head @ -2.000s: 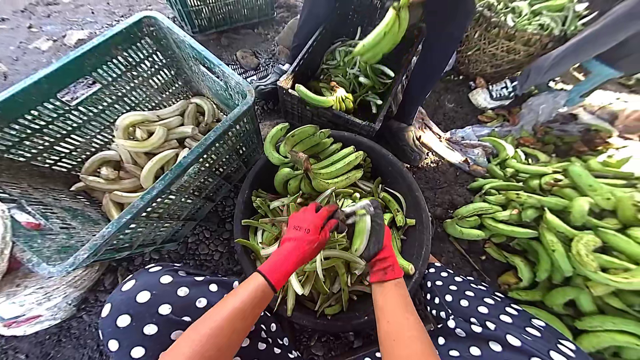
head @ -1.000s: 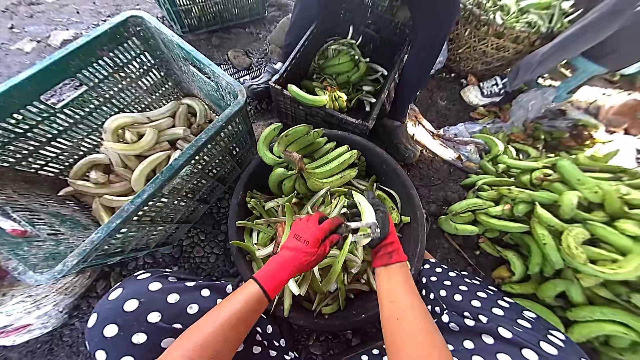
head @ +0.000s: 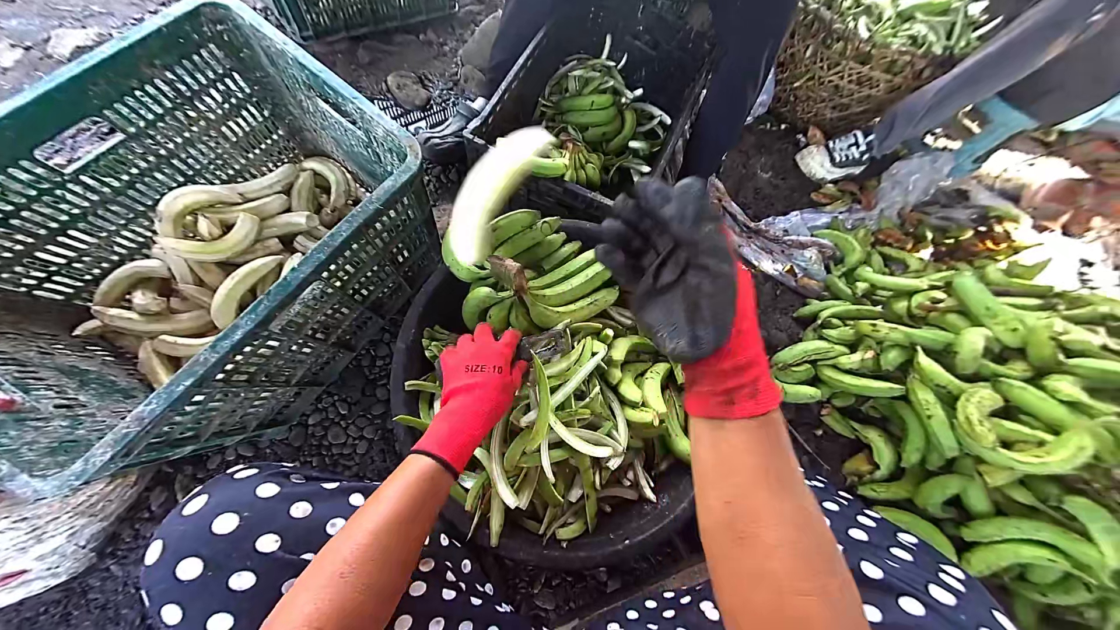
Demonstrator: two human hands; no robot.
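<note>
My left hand [head: 477, 385], in a red glove, is closed on a small metal blade tool [head: 544, 344] above a round black tub [head: 612, 547]. Green peel strips [head: 560, 437] fill the tub, and a bunch of green bananas [head: 551, 276] lies at its far side. My right hand [head: 674, 271], in a red glove with a black palm, is raised palm outward with its fingers apart and holds nothing. A blurred peeled banana [head: 499, 188] is in the air between that hand and the green crate [head: 367, 219], which holds a heap of peeled bananas [head: 236, 249].
Unpeeled green bananas [head: 989, 394] are piled on the ground at the right. Beyond the tub stands a black crate [head: 521, 105] with green bananas and peels, between another person's legs [head: 744, 79]. A woven basket [head: 831, 79] of peels is at the back right, near a shoe [head: 844, 156].
My right hand has let go of the peeled banana and moved up from the tub, while my left hand has moved slightly left. The other person's bananas are in the black crate instead of held above it.
</note>
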